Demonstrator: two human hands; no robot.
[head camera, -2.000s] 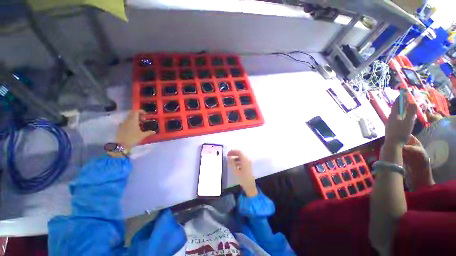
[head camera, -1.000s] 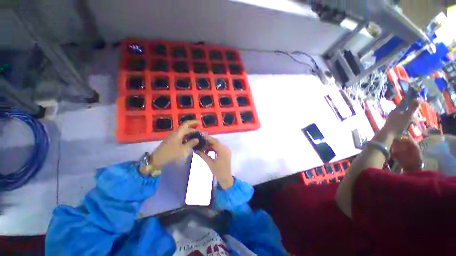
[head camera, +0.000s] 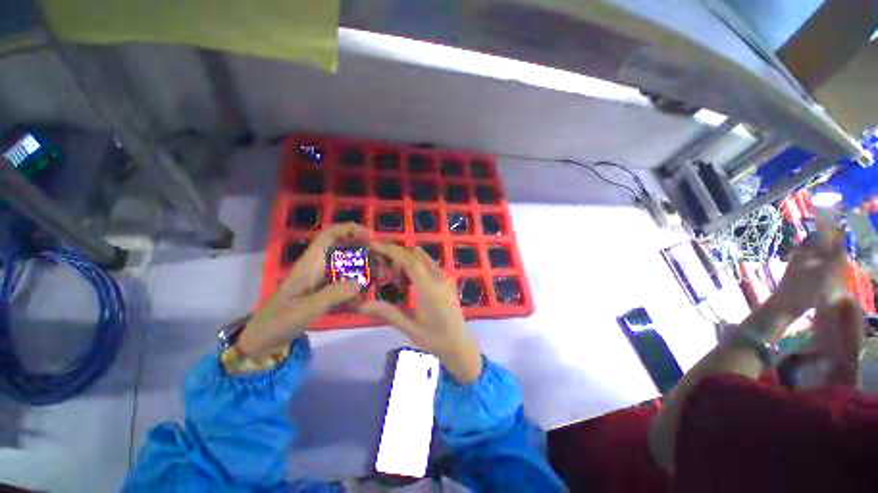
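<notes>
A smartwatch (head camera: 349, 268) with a lit screen of small coloured icons is held between both hands, over the front left part of the red compartment tray (head camera: 523, 310). My left hand (head camera: 306, 286) grips its left side, with the thumb at its lower edge. My right hand (head camera: 424, 297) has its fingers at the watch's right side. The tray holds many dark watches in square pockets; my hands hide some front pockets. The smartphone (head camera: 408, 414) lies on the bench below my right hand, with a bright white screen.
A dark spare phone (head camera: 651, 349) and a framed device (head camera: 691, 271) lie at the right. A blue cable coil (head camera: 108, 332) lies far left. A grey metal shelf (head camera: 578, 58) overhangs the bench. Another person's arms (head camera: 770, 318) reach in from the right, with a dark red sleeve.
A watch came out of the tray's front left pocket into my hands. Since one second ago they moved from above the phone to over the tray, and the watch screen now shows lit.
</notes>
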